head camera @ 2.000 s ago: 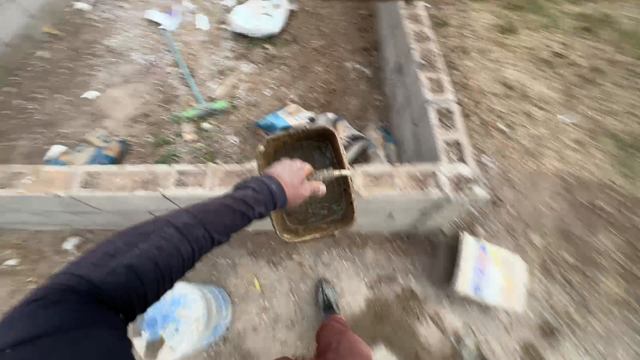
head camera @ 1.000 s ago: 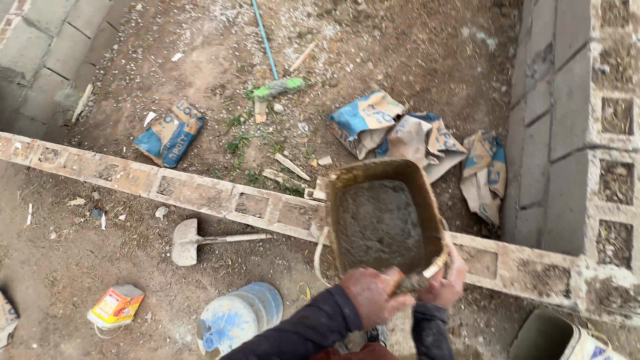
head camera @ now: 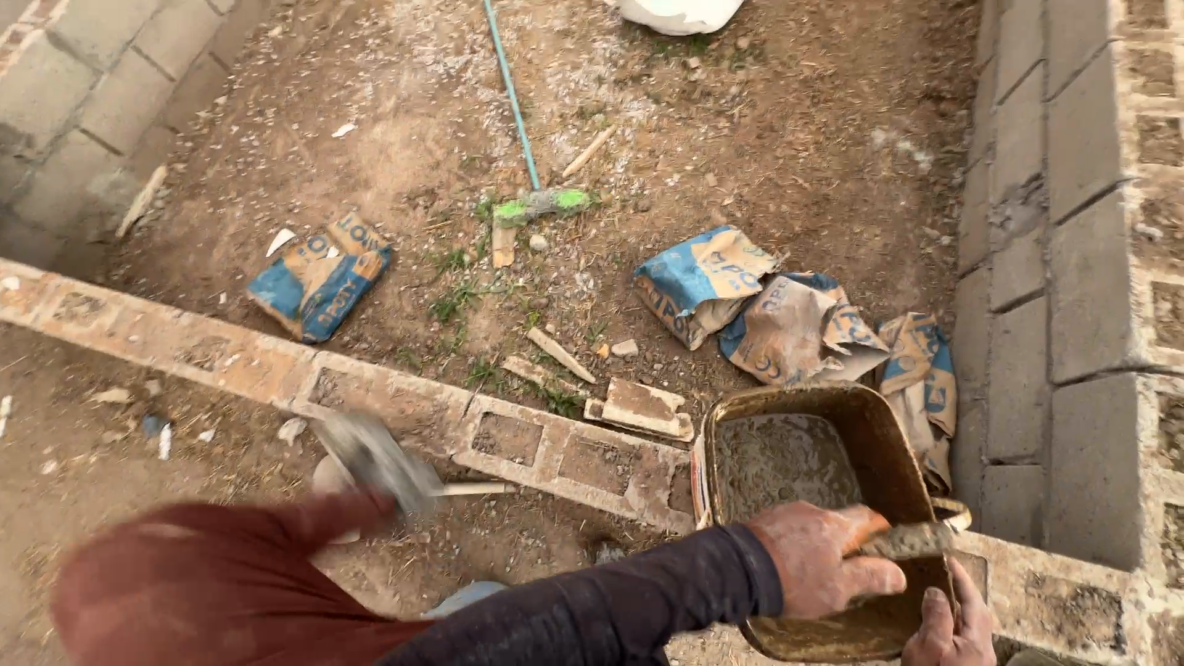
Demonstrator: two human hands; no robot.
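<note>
A square bucket (head camera: pixel 819 407) of wet grey mortar (head camera: pixel 786 462) sits tilted against the top of the low block wall, right of centre. My left hand (head camera: pixel 823 560), in a dark sleeve, reaches across to its near part and is closed on a mortar-coated stick-like handle (head camera: pixel 911 541). What tool this belongs to is hidden. On the bucket's near right rim lies my right hand (head camera: pixel 953 620), fingers over the edge, partly cut off by the frame. The bucket's wire handle end (head camera: pixel 953 513) shows at its right side.
The block wall (head camera: pixel 370 407) crosses the view and meets a taller wall (head camera: pixel 1064 277) at right. Beyond lie torn cement bags (head camera: pixel 795 324), a green broom (head camera: pixel 546 205) and wood scraps. My blurred shoe (head camera: pixel 379 462) is beside the wall, over a shovel (head camera: pixel 476 488).
My right hand, out of view two seconds ago, is at the bucket's rim. The bucket now sits farther right along the wall. My leg has come into view at the left, its shoe near the wall.
</note>
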